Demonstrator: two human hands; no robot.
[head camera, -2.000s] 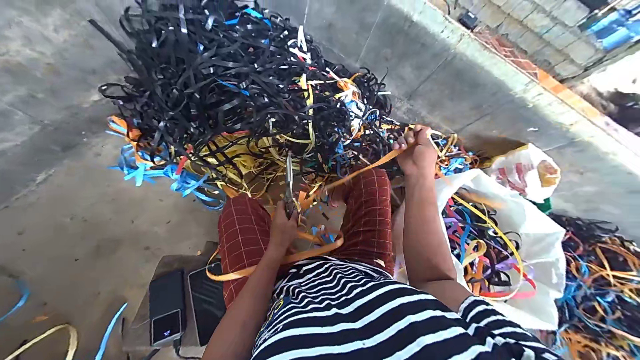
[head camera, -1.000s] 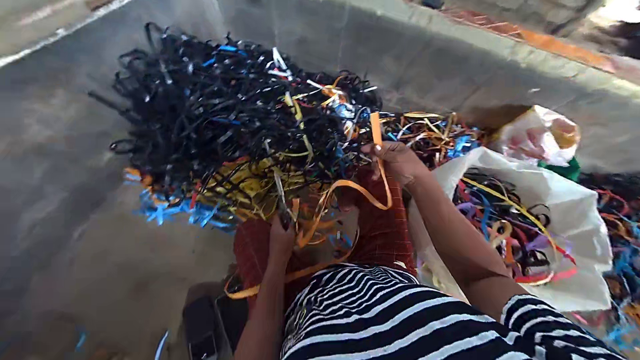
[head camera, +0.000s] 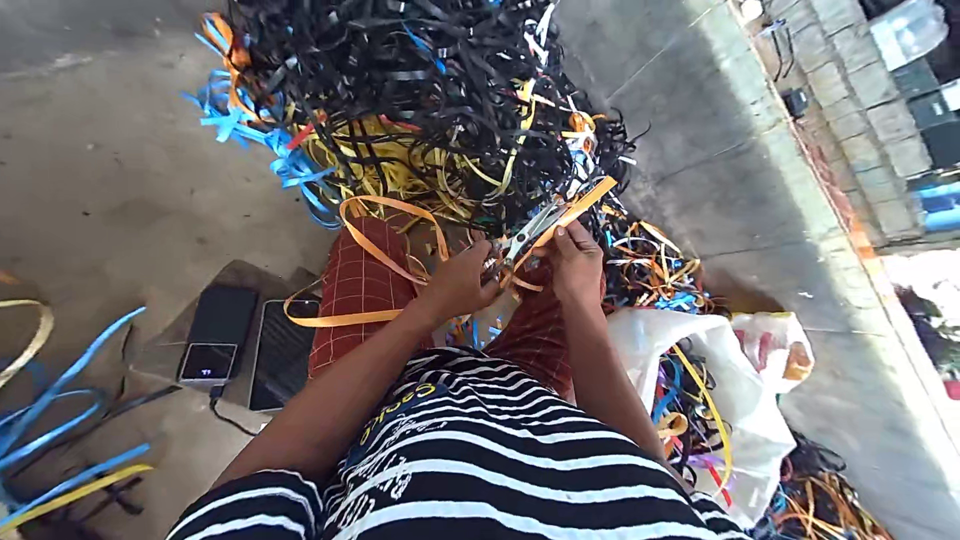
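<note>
My left hand (head camera: 463, 279) is closed around the handles of metal scissors (head camera: 525, 234), whose blades point up and to the right. My right hand (head camera: 576, 264) pinches an orange plastic strap (head camera: 589, 204) between thumb and fingers. The strap's free end sticks up beyond the fingers, alongside the scissor blades; whether it lies between them cannot be told. More orange strap (head camera: 394, 202) loops above my left hand and over the left thigh. Both hands are above my lap, in front of a large heap of tangled black straps (head camera: 420, 82), with yellow and blue ones at its lower edge.
A white sack (head camera: 750, 427) of mixed straps stands at the right, with a second bag (head camera: 776, 349) behind it. A power bank (head camera: 217, 330) with a cable and a dark flat device (head camera: 281, 352) lie left of my leg. Blue straps (head camera: 67, 390) lie on the floor; a concrete wall (head camera: 675, 127) runs behind.
My hands have come closer together, and the scissors now point up and right toward the right hand. One second ago the strap arched between the hands. The view has turned.
</note>
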